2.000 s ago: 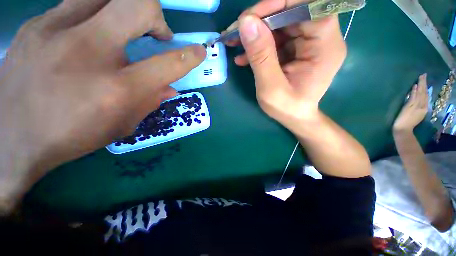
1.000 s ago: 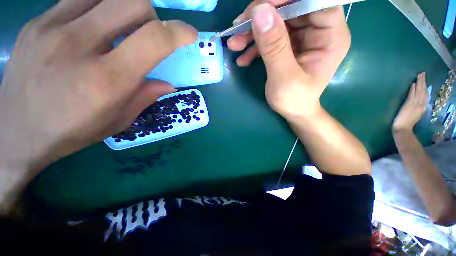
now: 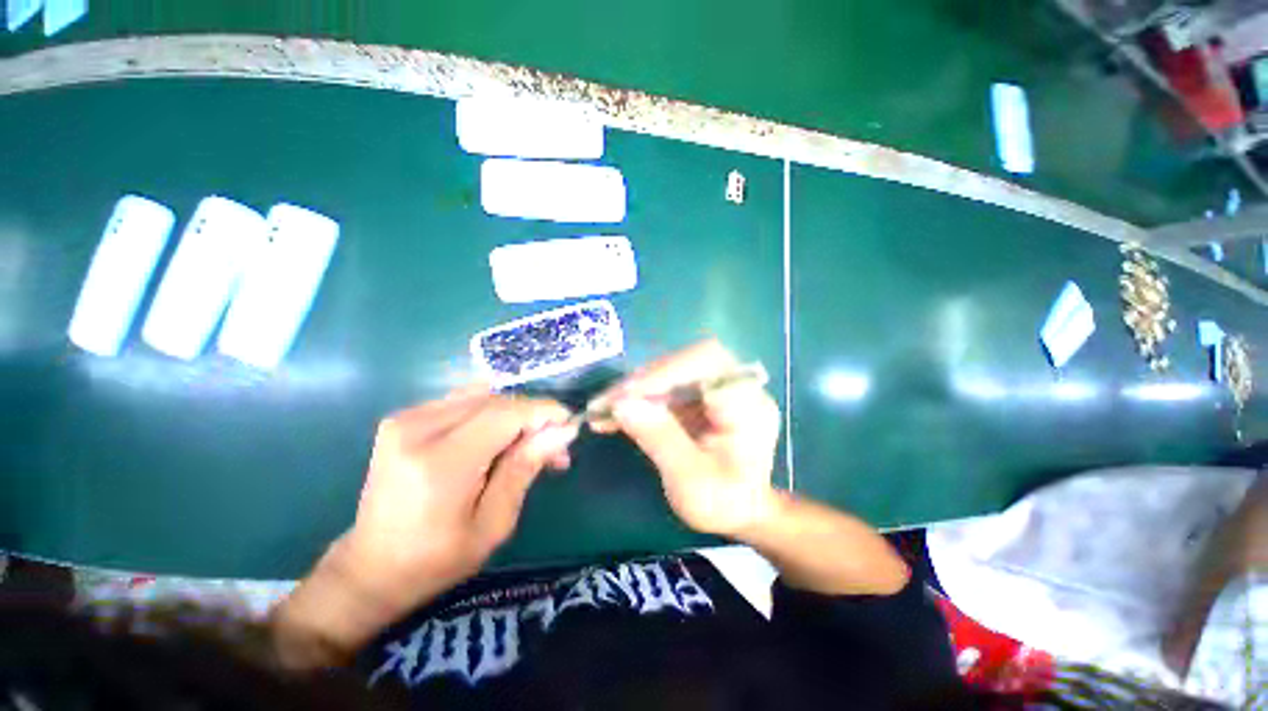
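My right hand (image 3: 716,445) is closed on the tweezers (image 3: 706,386), held like a pen and pointing left. The tweezers' tip meets the pinched fingertips of my left hand (image 3: 452,472); whether those fingers hold anything is too small and blurred to tell. Just beyond my hands, the parts tray (image 3: 483,370) holds a heap of tiny dark inserts (image 3: 549,342). Beyond it lies a pale plastic housing (image 3: 563,270) with small dark holes at its right end. Two more housings (image 3: 554,190) lie behind it in a column.
Three pale housings (image 3: 202,278) lie side by side at the left. A tiny perforated piece (image 3: 736,186) lies near the thin white line (image 3: 789,306). A worn pale strip crosses behind. Golden parts (image 3: 1146,308) and blue shells (image 3: 1068,325) lie right. A person in light clothing sits at the right.
The view has widened and shows more of the bench. My left hand has left the housing and moved toward me, below the tray. My right hand has followed with the tweezers.
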